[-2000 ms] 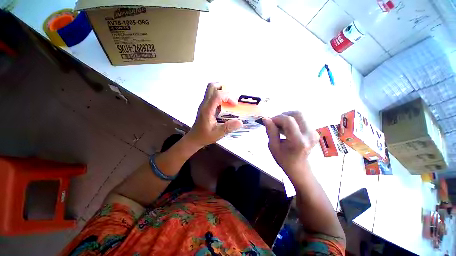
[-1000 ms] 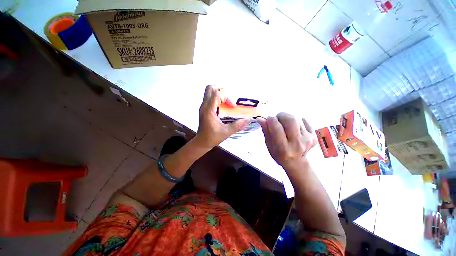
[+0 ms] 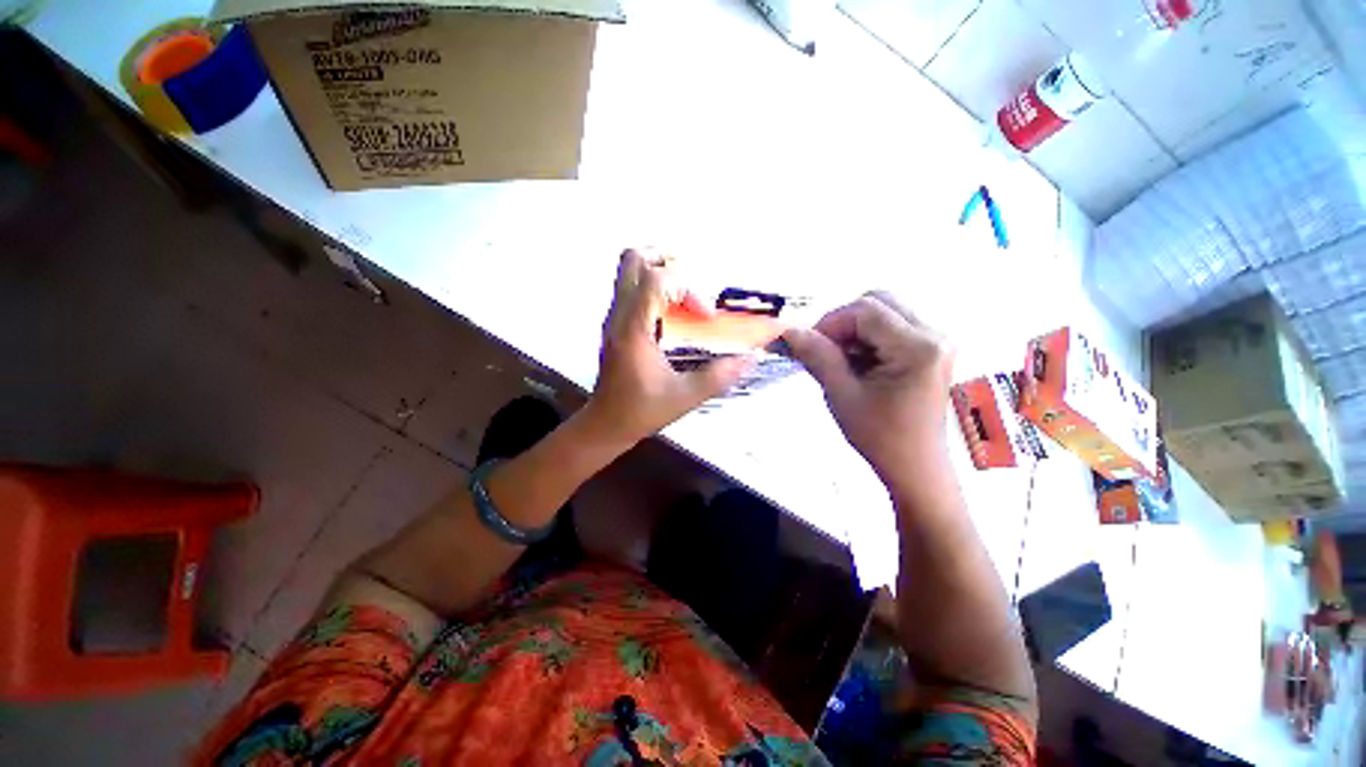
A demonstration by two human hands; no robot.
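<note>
A retail box (image 3: 721, 328), orange with a black-edged hanging slot, is held above the front part of the white table. My left hand (image 3: 647, 348) grips its left end, fingers on the far side and thumb on the near side. My right hand (image 3: 873, 367) is at the box's right end, thumb and index finger pinched together at its corner. Whether something small is between those fingertips cannot be told. The box's near side is pale and blurred, partly covered by my left thumb.
A large brown carton (image 3: 439, 102) stands at the back left beside tape rolls (image 3: 222, 75). Blue nippers (image 3: 986, 217) and a red-labelled bottle (image 3: 1044, 105) are at the back. Orange boxes (image 3: 1089, 402), a brown carton (image 3: 1240, 408) and a phone (image 3: 1065, 614) are at right. An orange stool (image 3: 120, 581) stands left.
My right hand has risen slightly and turned, and its fingertips now lie at the box's upper right corner. My left hand still holds the box in nearly the same place.
</note>
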